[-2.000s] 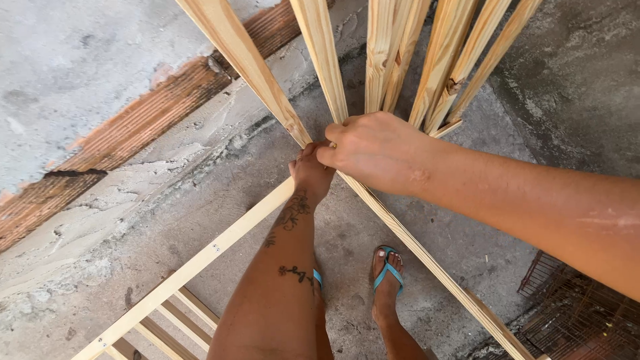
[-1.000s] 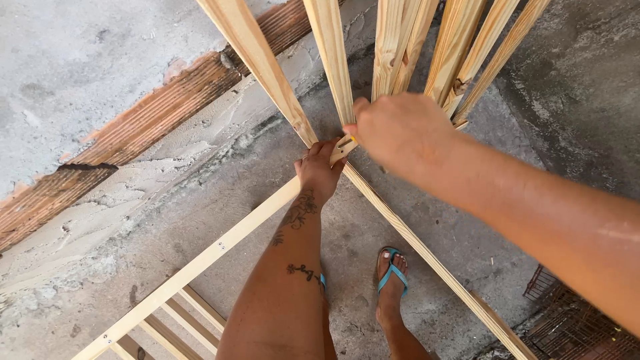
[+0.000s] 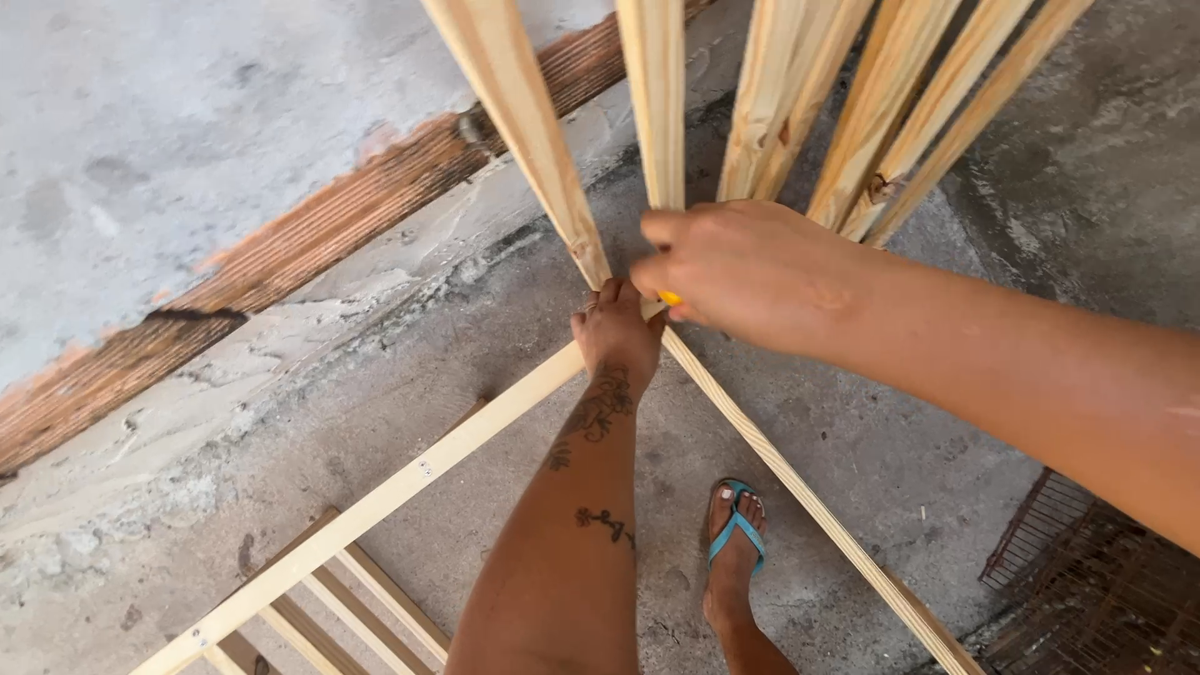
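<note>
My left hand point(image 3: 622, 330) grips the upper end of a pale wooden rail point(image 3: 487, 405), where several wooden pieces meet. Beside it, my right hand point(image 3: 745, 272) is closed around a small tool, of which only a bit of yellow point(image 3: 669, 297) shows; its kind cannot be told. From this corner a narrow wooden strip point(image 3: 797, 483) runs down to the right. A wooden leg or slat point(image 3: 534, 141) reaches up from just above my left hand, and another upright slat point(image 3: 653, 103) stands behind my right hand. Screw heads point(image 3: 425, 468) dot the rail.
More wooden slats point(image 3: 881, 112) fan out at the upper right. Shorter slats point(image 3: 361, 600) join the rail at the lower left. A ledge edged with ribbed clay brick point(image 3: 347, 225) crosses the upper left. A rusty wire rack point(image 3: 1078, 581) lies at the lower right, near my sandalled foot point(image 3: 736, 539).
Both hands were together at the corner two seconds ago. My right hand then drew away slightly, showing a slotted end of the wood and a bit of yellow. My left hand has stayed on the corner.
</note>
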